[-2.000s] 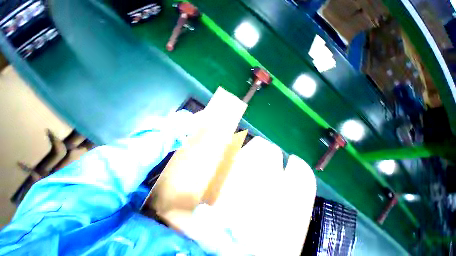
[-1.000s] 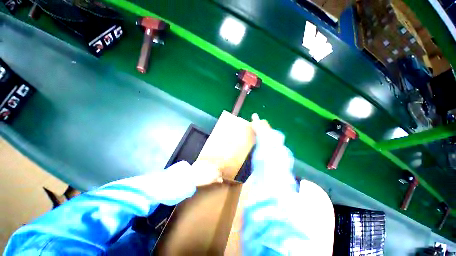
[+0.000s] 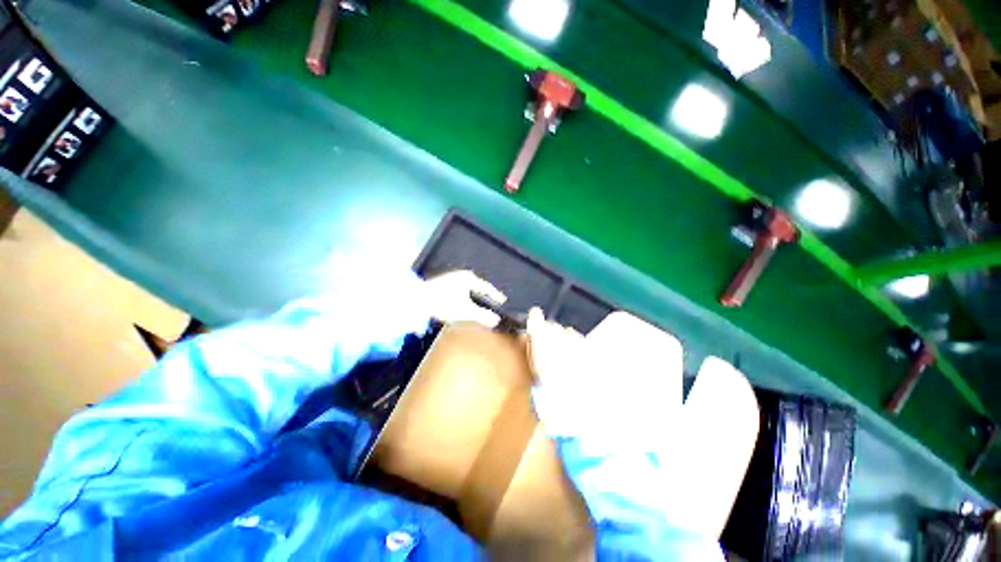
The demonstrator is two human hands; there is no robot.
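An open retail carton [image 3: 456, 406], plain tan inside, lies in front of me with pale rounded flaps up at its right. My left hand [image 3: 463, 301] holds its far edge, with fingers bent at a small dark part. My right hand [image 3: 551, 357] grips the same edge just to the right; overexposure blurs its outline against the flaps. The shallow black small-parts tray [image 3: 499, 266] lies just beyond both hands, partly covered by them.
A stack of black blister trays [image 3: 814, 478] stands at the right. Red-brown hammer-shaped tools [image 3: 540, 126] lie spaced along the green line [image 3: 648, 209]. Printed black cartons [image 3: 49, 121] stand at the far left. A large brown shipping carton [image 3: 66, 318] is at the left edge.
The tan flap that stood up beyond the carton is now folded down out of sight. My right hand has drawn back to the carton's far edge, uncovering more of the shallow tray.
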